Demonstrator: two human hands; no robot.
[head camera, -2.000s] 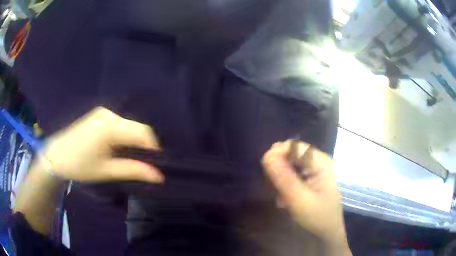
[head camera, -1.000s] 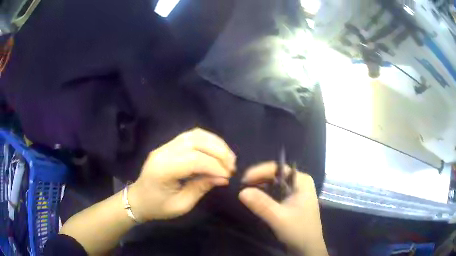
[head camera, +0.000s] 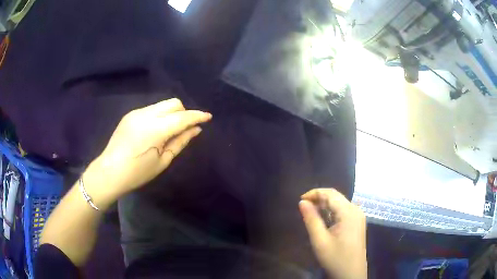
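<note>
A large dark cloth (head camera: 261, 152) spreads across the lap and left side. A thinner greyish-black flap (head camera: 272, 65) lies on it, running under the bright lamp at the needle area. My left hand (head camera: 144, 141) is over the cloth left of centre, fingers stretched to the right and pinching nothing visible; a thin dark thread crosses it. My right hand (head camera: 338, 231) is at the cloth's lower right, fingers curled around a small dark object, apparently the thread snips (head camera: 327, 216); the blades are hidden.
The white sewing machine head (head camera: 436, 32) is at the upper right, above the beige machine bed (head camera: 430, 125). A ruler strip (head camera: 419, 212) runs along the table's front edge. Blue baskets stand at the lower left (head camera: 46, 188) and lower right (head camera: 444, 267).
My left hand has moved up and left, away from my right hand. My right hand has shifted slightly right, and the blades seen before no longer show. The cloth at left lies flatter.
</note>
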